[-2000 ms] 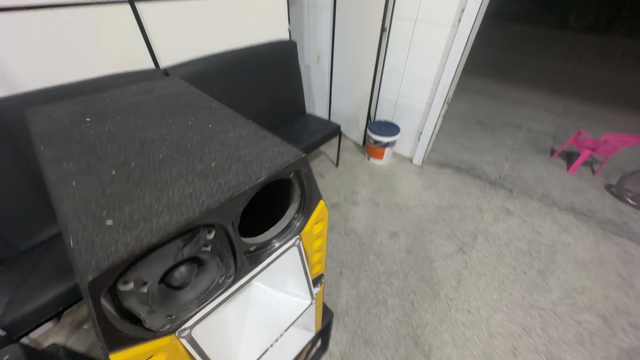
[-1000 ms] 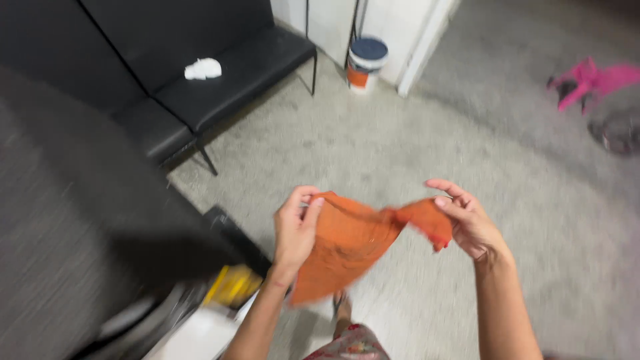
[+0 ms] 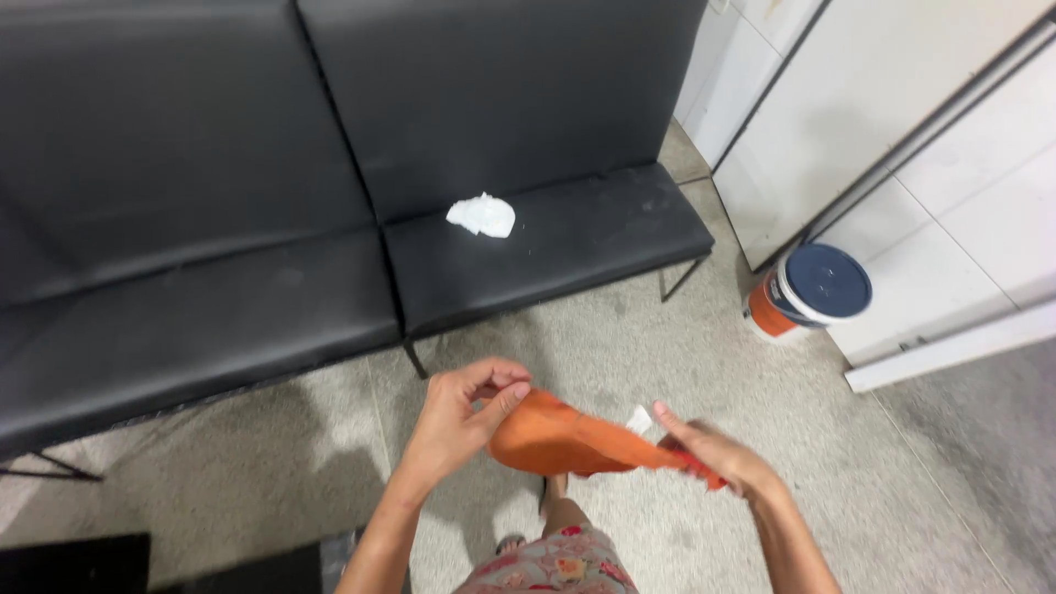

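An orange cloth (image 3: 569, 437) stretches between my two hands in front of my body, above the floor. My left hand (image 3: 462, 417) pinches its left end between thumb and fingers. Its narrower, reddish right end lies in my right hand (image 3: 714, 454), which is blurred; the thumb points up and away from the cloth. A crumpled white cloth or paper (image 3: 484, 215) rests on the seat of the black bench. Just beyond my right thumb shows a small white piece (image 3: 639, 420), partly behind the orange cloth.
The black padded bench (image 3: 544, 247) runs across the upper left on thin metal legs. A white and orange bucket with a dark blue lid (image 3: 828, 280) stands by the white wall panels at right. Dark flat objects (image 3: 74, 565) lie at the lower left edge.
The orange cloth was spread wider between my hands one second ago and is now narrower. Two seconds ago neither hand was in view. The view has swung left toward the bench.
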